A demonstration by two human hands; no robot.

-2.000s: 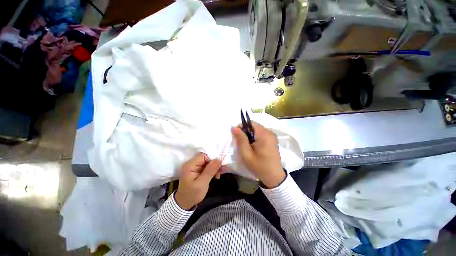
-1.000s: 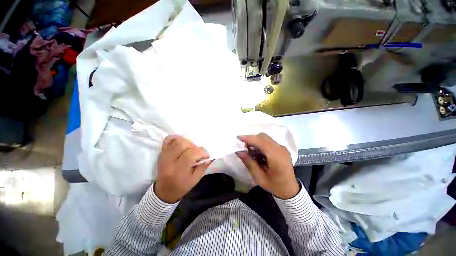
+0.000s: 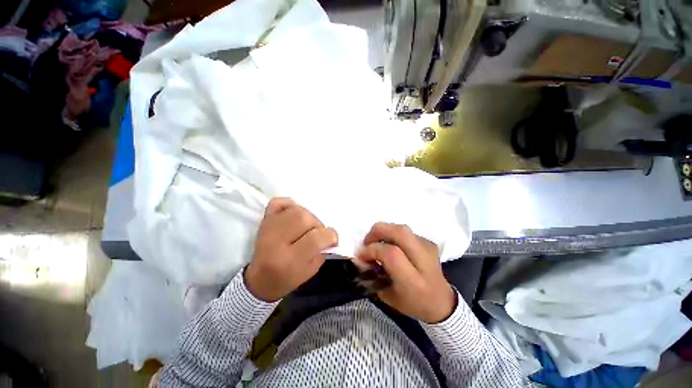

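Observation:
A large white garment [image 3: 303, 114] lies on the left part of the machine table and hangs over its front edge. My left hand [image 3: 288, 246] pinches the garment's near edge between thumb and fingers. My right hand [image 3: 410, 269] is close to its right, fingertips at the same edge. The dark thread snips [image 3: 372, 276] are held in my right hand, blurred and mostly hidden under the fingers. Whether the blades touch the cloth cannot be told. A small dark label [image 3: 155, 103] shows at the garment's upper left.
The sewing machine's needle area [image 3: 425, 102] stands beyond the garment under a bright lamp. Black-handled scissors [image 3: 558, 136] lie on the brass-coloured bed. White pieces [image 3: 599, 303] heap at lower right over blue cloth [image 3: 577, 371]; more white cloth [image 3: 136, 314] hangs at lower left.
From two seconds ago, my hands have come together at the garment's near edge. The snips, earlier pointing up and away, now lie low under my right fingers. The view has shifted slightly.

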